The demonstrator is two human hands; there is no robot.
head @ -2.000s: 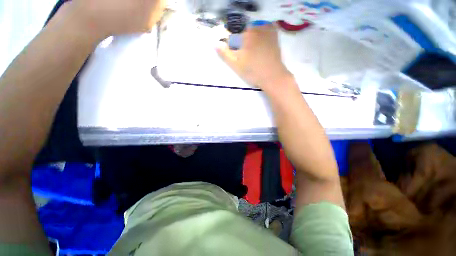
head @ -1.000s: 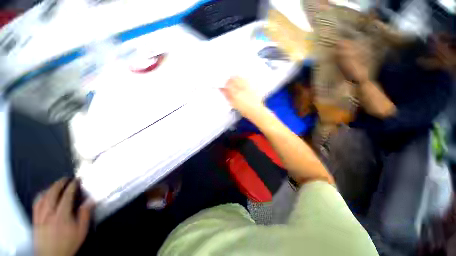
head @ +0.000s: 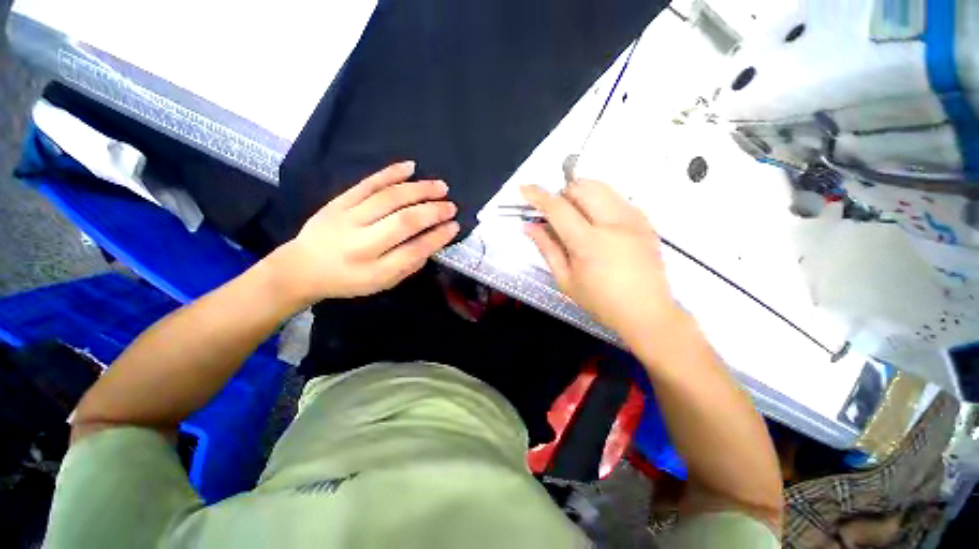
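A large matte black cut piece (head: 429, 97) lies across the white sewing table and hangs over its front edge. My left hand (head: 376, 234) rests flat on the cloth near that edge, fingers pointing right. My right hand (head: 601, 247) is just right of the cloth, over the machine bed. It holds a thin metal tool (head: 520, 212), likely thread snips, in its fingertips, tips pointing left toward the cloth's edge.
The sewing machine head (head: 880, 118) is at the upper right. The table's ruler-marked edge (head: 172, 116) runs diagonally. Blue crates (head: 140, 231) are below left. A red stool (head: 620, 424) with a black strip is underneath. Checked brown fabric (head: 891, 493) is lower right.
The view has turned left. The black piece now lies on the table in view, with my left hand on it. My right hand has come back near the front edge, and the thin tool now shows in it.
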